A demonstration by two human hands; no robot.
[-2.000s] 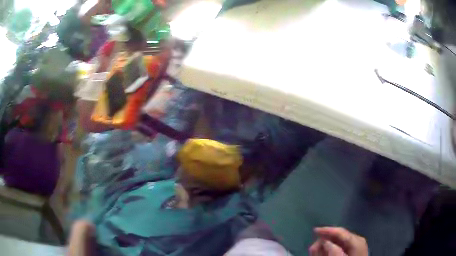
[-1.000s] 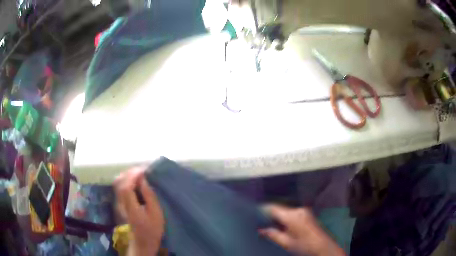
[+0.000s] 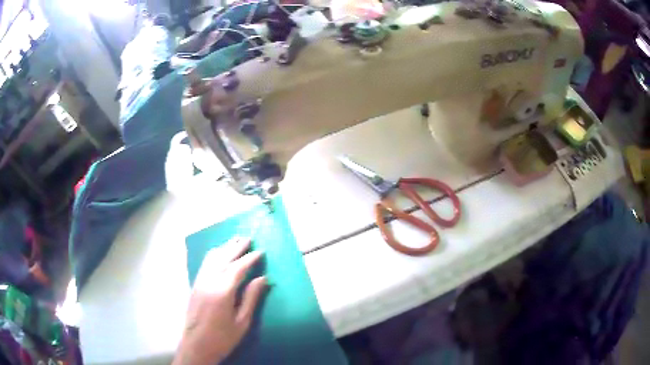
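A teal-green cut fabric panel (image 3: 289,285) lies on the white sewing table, its far end at the presser foot and needle (image 3: 267,199). Its near end runs over the front edge and out of the bottom of the picture. My left hand (image 3: 217,303) lies palm down on the panel's left part, fingers towards the needle and thumb apart, gripping nothing that I can see. My right hand is not in view. The cream sewing machine (image 3: 370,85) stands across the back of the table.
Scissors (image 3: 410,214) with red-orange handles lie right of the panel. Small tins (image 3: 529,157) and a pale block with round holes (image 3: 584,162) sit at the table's right end. Joined teal cloth (image 3: 132,192) hangs over the left side. Dark cloth is below the front edge.
The view has swung towards the machine. The cloth has gone from both hands at the table's front edge to lying under the needle area. My right hand has left the picture.
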